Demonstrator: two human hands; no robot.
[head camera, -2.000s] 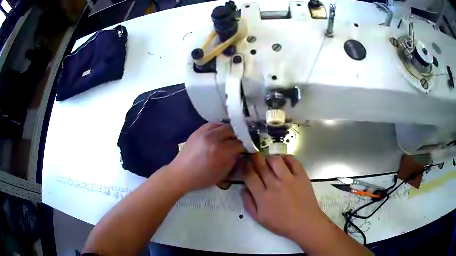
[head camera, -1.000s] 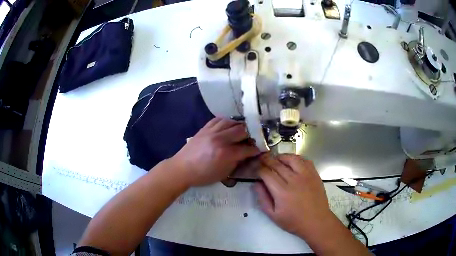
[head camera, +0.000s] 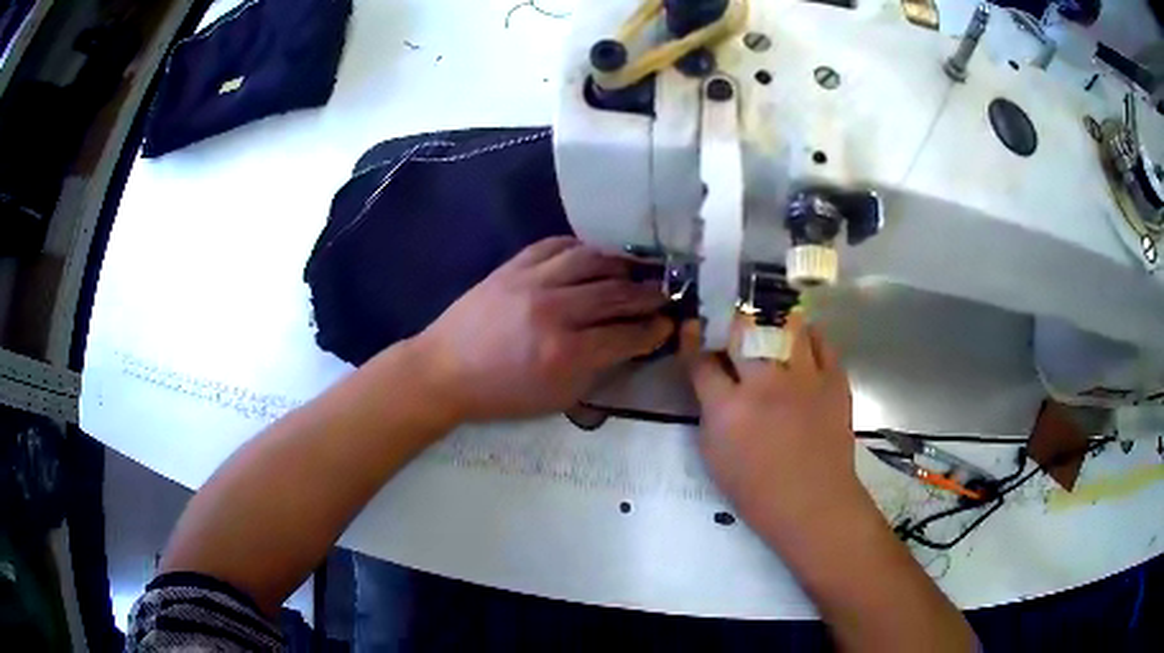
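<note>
A dark navy pouch body (head camera: 440, 242) with a pale stitched line lies flat to the left of the needle area, its right part under the head of the white sewing machine (head camera: 919, 166). My left hand (head camera: 555, 329) lies on the pouch's right edge, fingers pointing at the needle area. My right hand (head camera: 779, 421) is in front of the needle area, its fingertips close to the presser foot. The fingertips of both hands and the cloth edge between them are partly hidden, so any grip there is unclear.
Another dark pouch (head camera: 249, 64) with a tiny pale label lies at the far left. Orange-handled snips (head camera: 938, 477) and a black cord (head camera: 964, 510) lie right of my right hand. A brown patch (head camera: 1057, 443) is at the bed plate's right end. Loose threads lie on the table.
The view has shifted, so the machine sits further right and higher. My left hand lies flatter on the cloth. My right hand has moved up and right, closer to the presser foot.
</note>
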